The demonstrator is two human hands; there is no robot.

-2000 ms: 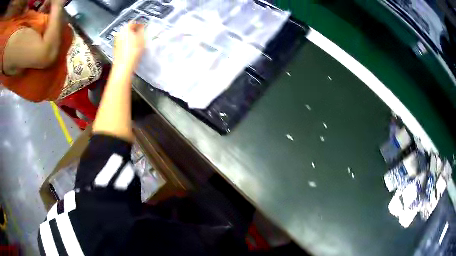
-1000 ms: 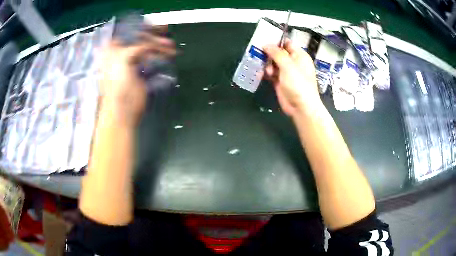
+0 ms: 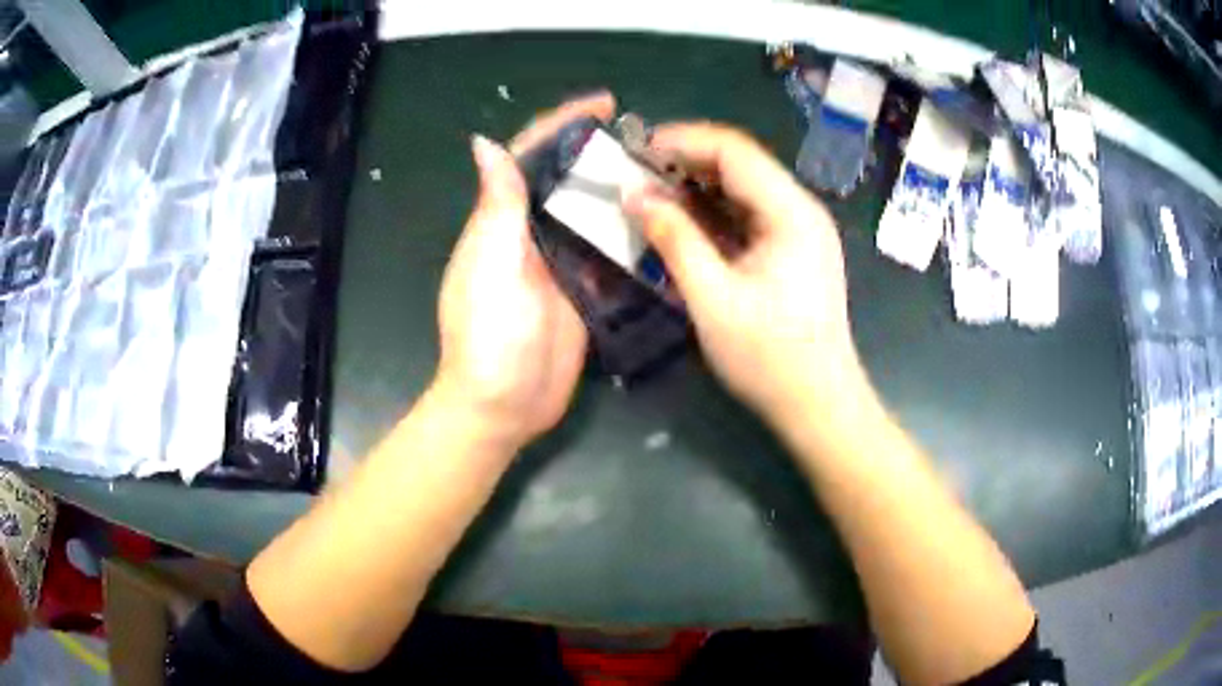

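My left hand (image 3: 516, 302) holds a black phone housing (image 3: 619, 315) tilted, palm up, over the middle of the green mat. A board with a pale grey-white display (image 3: 596, 201) lies over the housing's upper part, with a bit of blue at its lower end. My right hand (image 3: 751, 255) grips this board from the right, its thumb on the pale display. The right fingers are partly blurred; whether they also hold tweezers cannot be told. A pile of similar boards (image 3: 925, 201) lies at the back right of the mat.
A translucent white tray (image 3: 134, 268) lies at the left on a glossy black tray (image 3: 284, 362). A clear pocketed tray (image 3: 1186, 362) is at the right edge. Small white scraps (image 3: 657, 440) lie on the green mat. A white strip (image 3: 536, 24) runs along the back.
My left hand has come from the left tray to the middle with a black housing. My right hand has brought a board from the pile side to the housing. The hands now meet.
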